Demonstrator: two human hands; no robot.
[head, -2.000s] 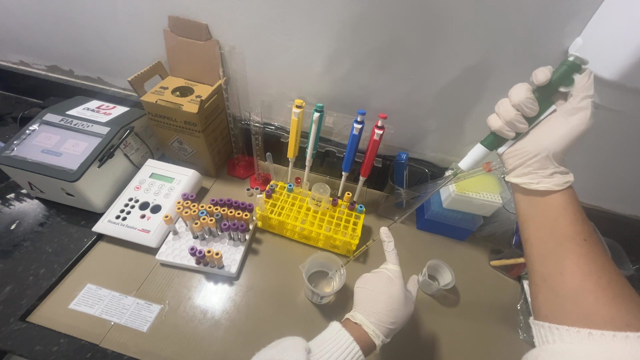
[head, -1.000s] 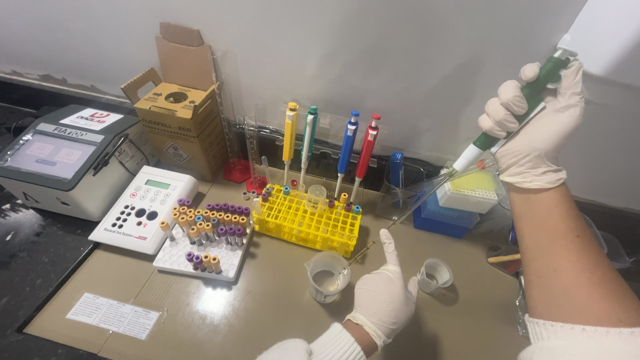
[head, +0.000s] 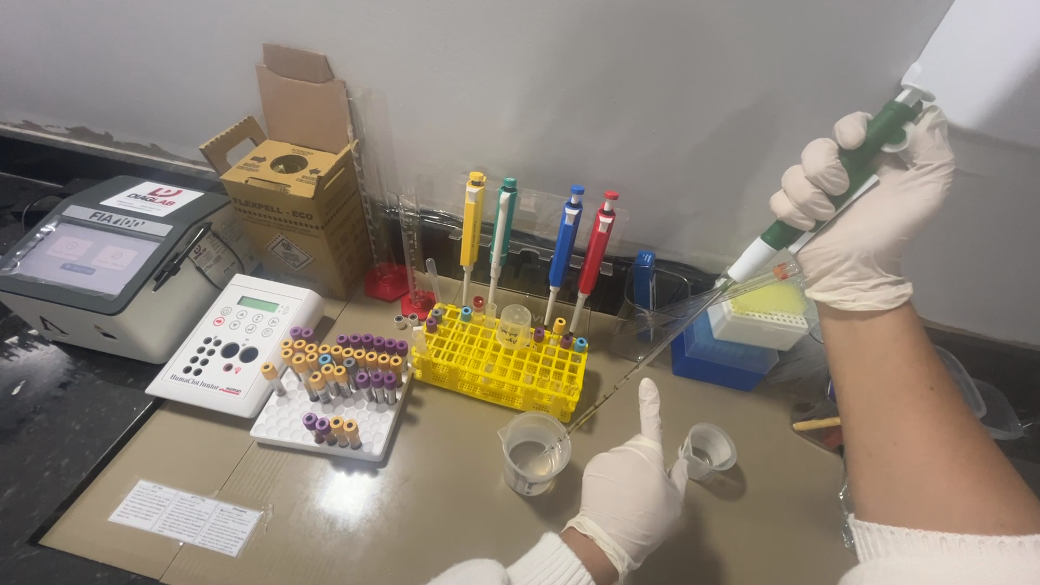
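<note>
My gloved right hand (head: 861, 187) grips a green pipette pump (head: 861, 162) at the upper right. From its white tip a clear graduated pipette (head: 626, 375) slants down to the left, its end inside a plastic beaker (head: 536, 463) of clear liquid. Low in the middle, my gloved left hand (head: 630, 496) holds nothing; its index finger points up close to the pipette and its thumb is apart. A smaller plastic cup (head: 708, 452) stands just right of that thumb. Behind the beaker is a yellow tube rack (head: 496, 378) with a few capped tubes and a small cup.
A white tray (head: 374, 439) of capped blood tubes, a coagulation analyzer (head: 276, 325) and a screen device (head: 146, 309) stand left. Behind are a cardboard sharps box (head: 325, 219), measuring cylinders on red bases and upright micropipettes (head: 561, 252). Pipette tip boxes (head: 719, 357) sit beneath my right hand.
</note>
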